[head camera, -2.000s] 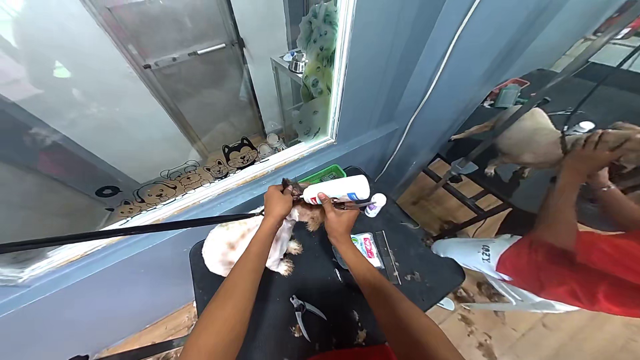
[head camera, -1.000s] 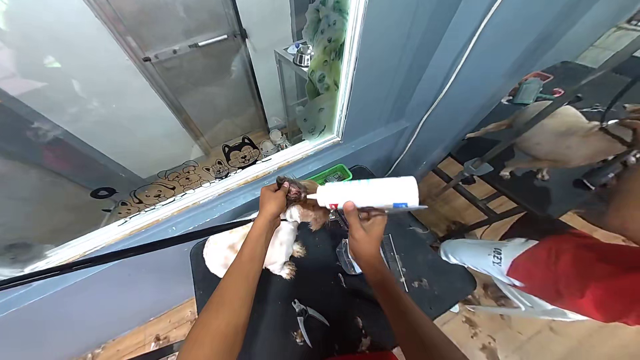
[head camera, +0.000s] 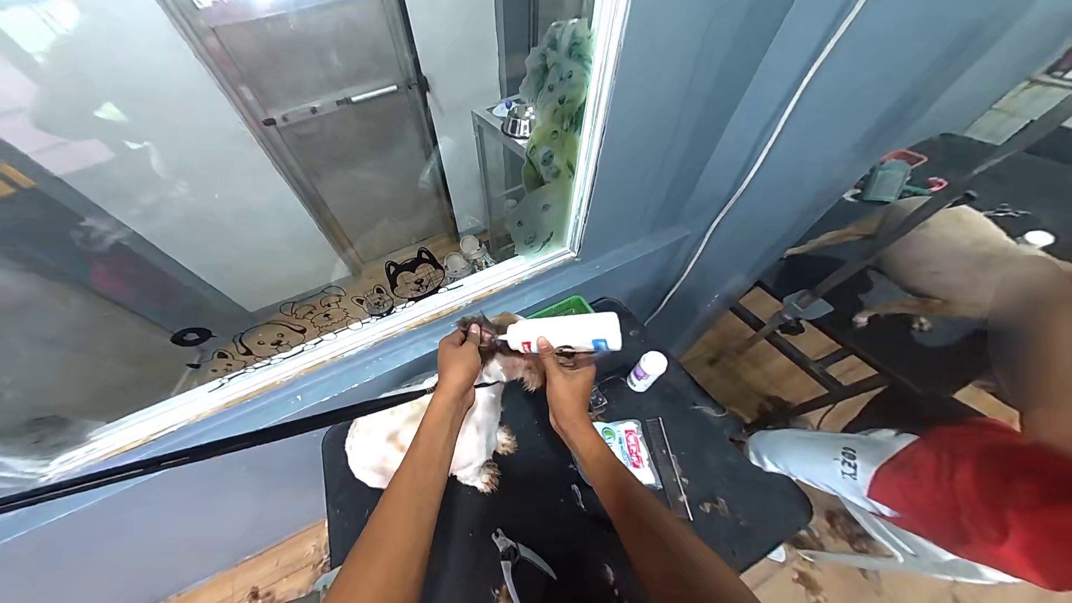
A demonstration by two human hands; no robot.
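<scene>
A small white-and-brown dog sits on the black grooming table with a dark leash running left from its neck. My left hand grips the dog's dark, furry ear. My right hand holds a white squeeze bottle sideways, its nozzle at the ear; a dark-handled tool, partly hidden, seems to lie under the bottle in the same hand. A white jar, a packet, a metal comb and nail clippers rest on the table.
A green plastic basket stands behind the bottle by the blue wall and glass window. On the right, a co-worker in a red top is beside another table with a tan dog. A metal post crosses there.
My right hand has kept the bottle near the ear, its body swinging back left since one second ago. The white jar now shows plainly. The co-worker's arm has moved in front of the tan dog.
</scene>
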